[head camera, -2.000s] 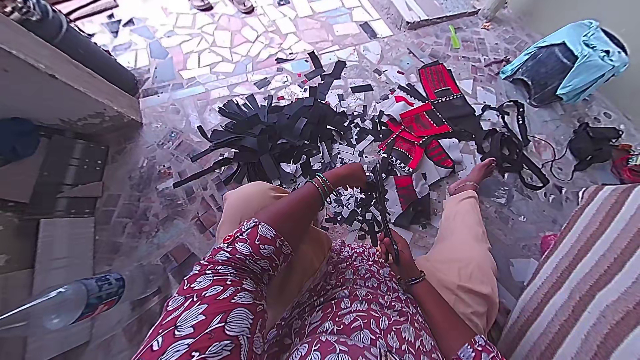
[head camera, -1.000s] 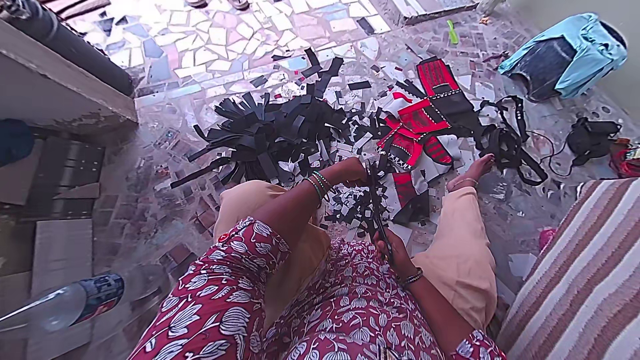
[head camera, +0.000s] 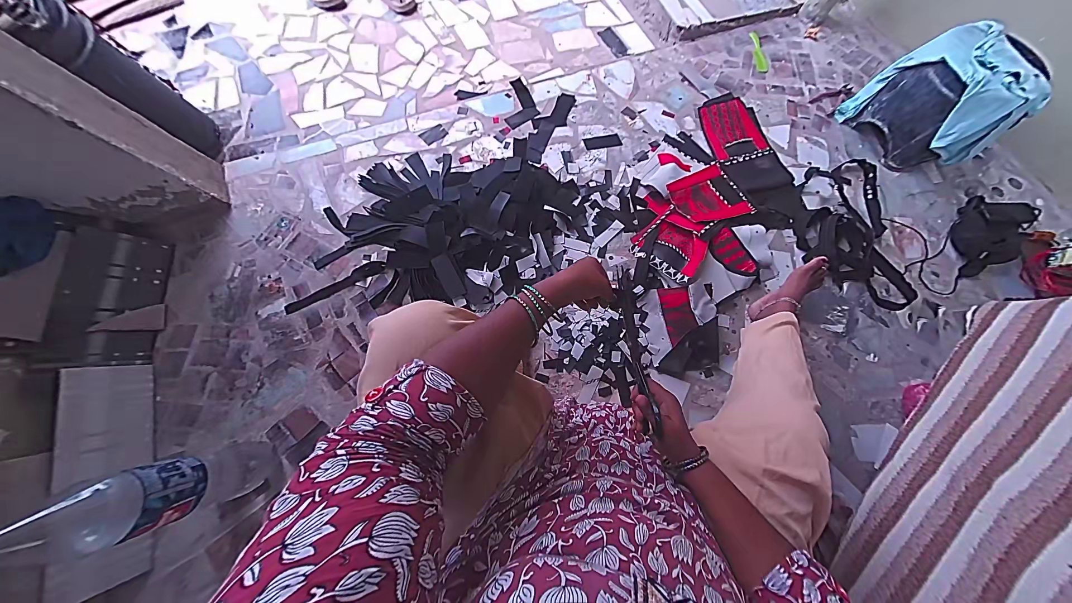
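Observation:
My right hand (head camera: 662, 414) holds large dark scissors (head camera: 634, 347) by the handles, their blades pointing away from me. My left hand (head camera: 586, 282), above the blade tips, has its fingers closed on what looks like a black strip (head camera: 621, 293); the grip is partly hidden. Small black and white cut pieces (head camera: 586, 339) lie on the floor below the hands. A big heap of black strips (head camera: 469, 213) spreads beyond my left hand. Red and black patterned fabric pieces (head camera: 708, 197) lie farther right, partly over white scraps.
Black straps (head camera: 846, 243) lie beyond my bare foot (head camera: 791, 289). A light blue cloth (head camera: 997, 92) hangs over a dark container (head camera: 909, 105) at the upper right. A plastic bottle (head camera: 126, 502) lies at the lower left. A striped cover (head camera: 980, 452) borders my right side.

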